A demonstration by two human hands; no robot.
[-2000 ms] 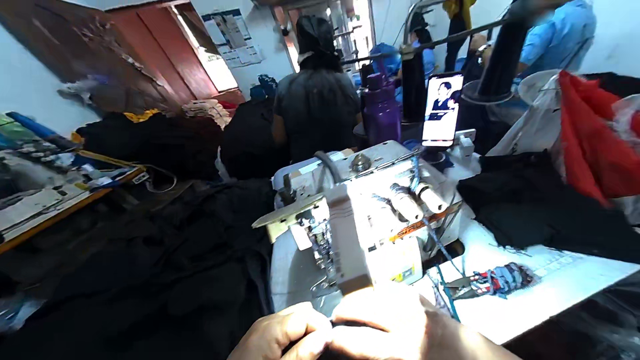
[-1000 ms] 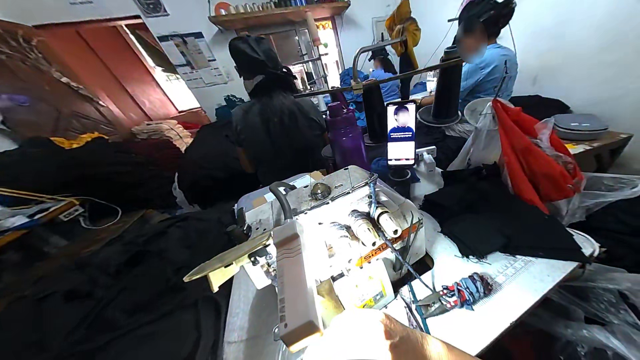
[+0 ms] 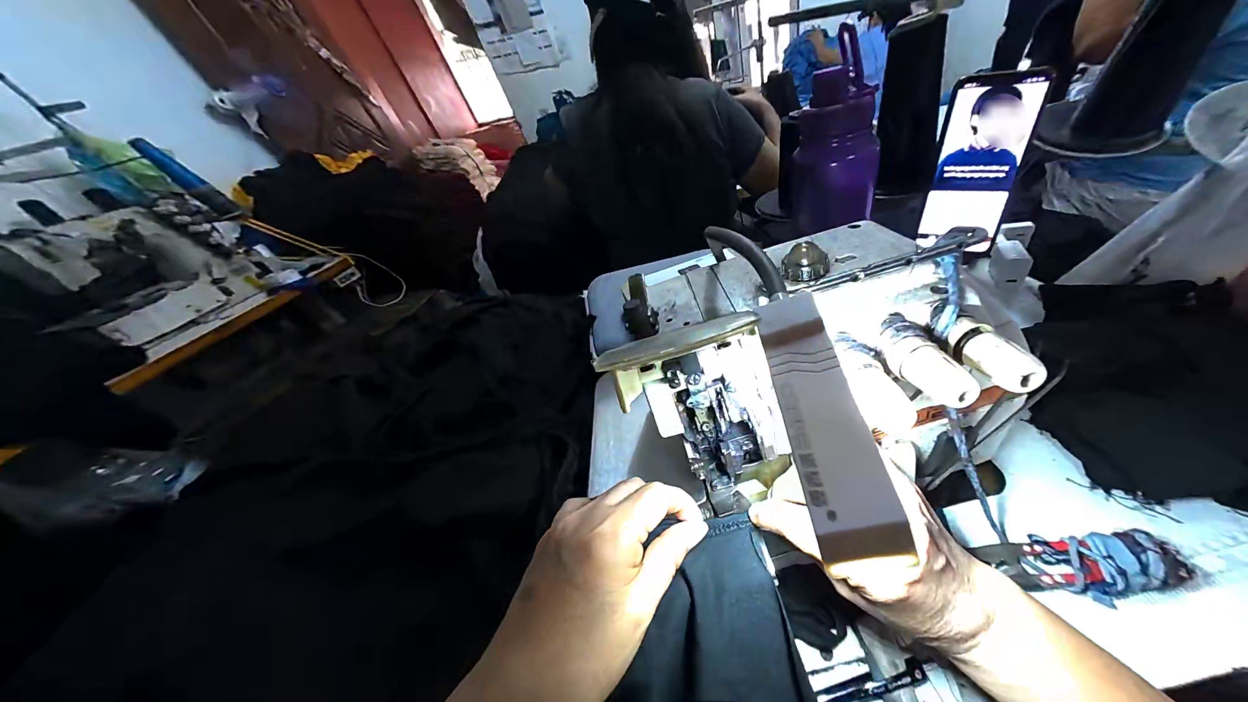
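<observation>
An overlock sewing machine stands before me, its needle and presser foot area lit brightly. Just in front of the foot lies the upper edge of a piece of black fabric. My left hand pinches that edge between thumb and fingers, left of the foot. My right hand is at the right end of the same edge, its fingertips beside the foot; a pale box-shaped attachment on the machine hides part of it. Whether the right fingers grip the cloth I cannot tell.
Dark cloth is heaped on the left. Scissors with cloth-wrapped handles lie on the white table at right. Behind the machine stand a purple bottle, a phone and thread cones. A person sits beyond, facing away.
My left hand, out of view one second ago, is now at the black fabric near the foot. The view has shifted down toward the machine.
</observation>
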